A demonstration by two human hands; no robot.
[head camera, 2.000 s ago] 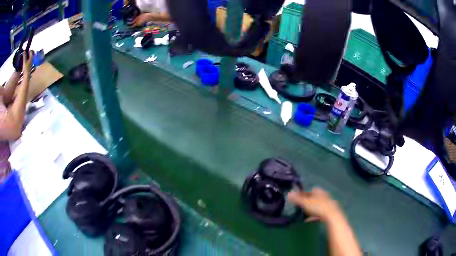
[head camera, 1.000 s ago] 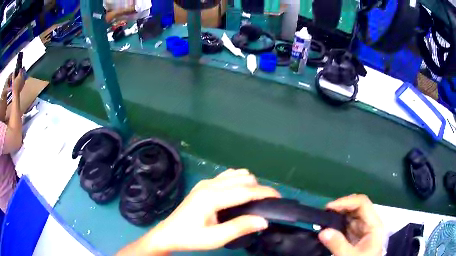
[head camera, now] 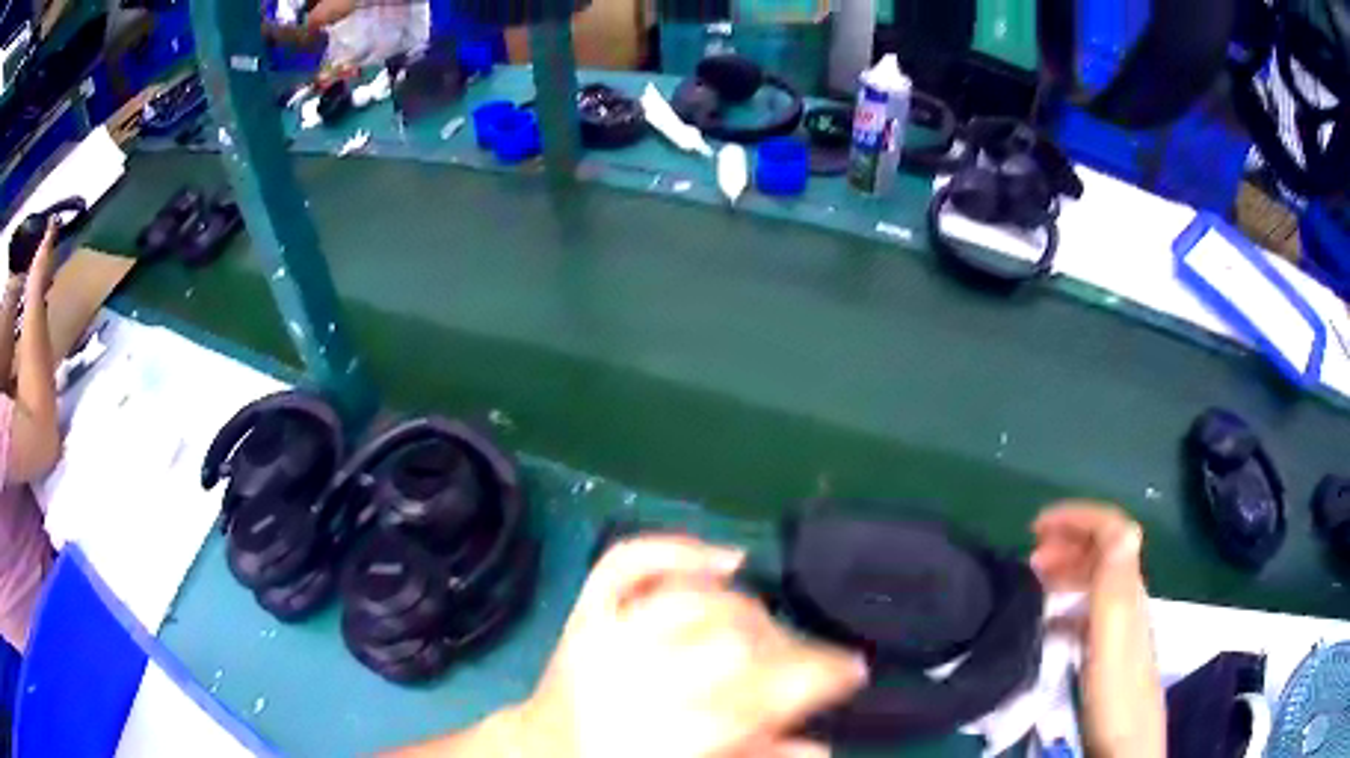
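A pair of black over-ear headphones point(head camera: 903, 592) is held up above the front of the bench, blurred, with a round cup facing up. My left hand point(head camera: 681, 652) is at its left side, blurred, with fingers bent against it. My right hand point(head camera: 1093, 551) is at its right edge with curled fingers touching or very near it; the blur hides the exact contact. Two more pairs of black headphones, a left one point(head camera: 277, 504) and a right one point(head camera: 432, 541), lie side by side on the green bench at the left.
A green post point(head camera: 274, 222) rises beyond the bench. More headphones point(head camera: 1236, 486) lie on the dark green belt point(head camera: 637, 326). A spray can point(head camera: 881, 126), blue rings point(head camera: 780, 166) and a blue-framed card point(head camera: 1251, 296) are on the far side. A blue bin point(head camera: 89, 666) and fan point(head camera: 1315, 711) flank me. Another person's arm point(head camera: 33, 348) is left.
The headphones were picked up off the belt, brought to the front bench and turned from band-up to cup-up. My right hand's fingers have shifted up along their right side.
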